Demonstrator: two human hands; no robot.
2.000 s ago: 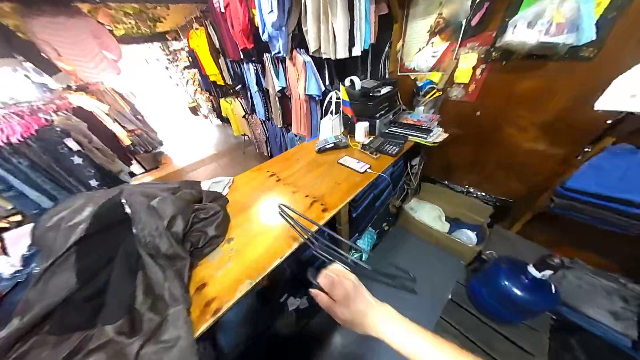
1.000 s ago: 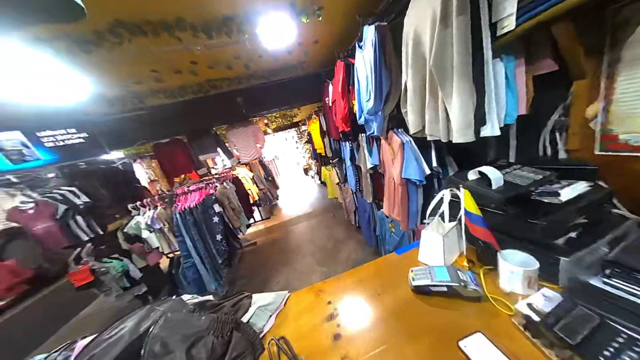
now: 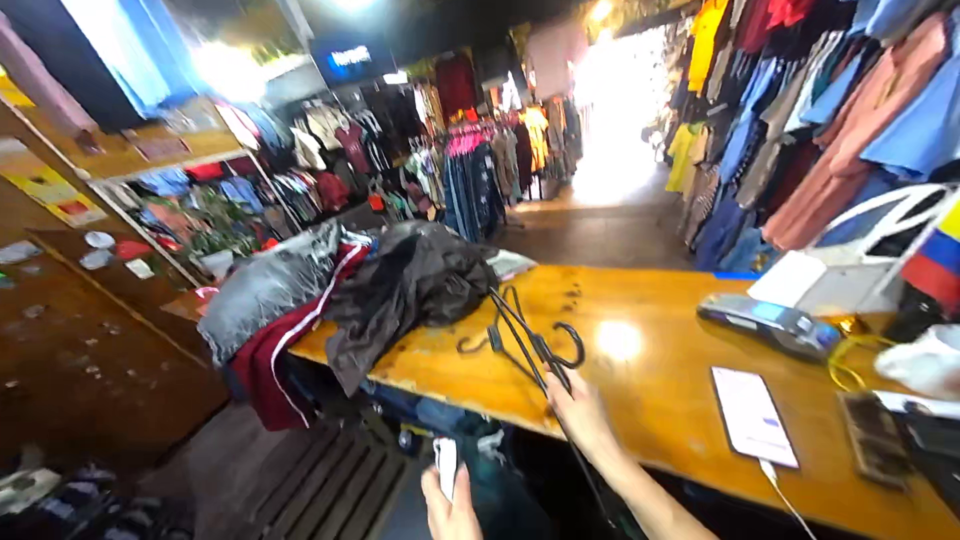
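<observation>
Black clothes hangers (image 3: 517,337) lie partly over the wooden counter (image 3: 645,390), their hooks pointing away from me. My right hand (image 3: 577,412) is closed around them at the counter's front edge. Low in the middle, in front of the counter, my left hand (image 3: 450,502) pinches a small white object (image 3: 445,465) between thumb and finger; its kind is not clear. A dark crumpled garment (image 3: 420,277) lies on the counter's left part, close to the hangers. Beside it, a grey garment (image 3: 270,292) and a maroon one with a white stripe (image 3: 262,375) hang over the end.
A charging phone (image 3: 754,416), a card terminal (image 3: 769,322), a brown wallet-like object (image 3: 874,439) and a white paper bag (image 3: 847,277) stand or lie at the counter's right. Slatted boards (image 3: 337,472) cover the floor at lower left. Racks of clothes surround the shop.
The view has swung left since a second ago. Two seconds ago, a hand held the hangers beyond the counter's front edge; now they reach over the counter. My left hand with the white object has come into view.
</observation>
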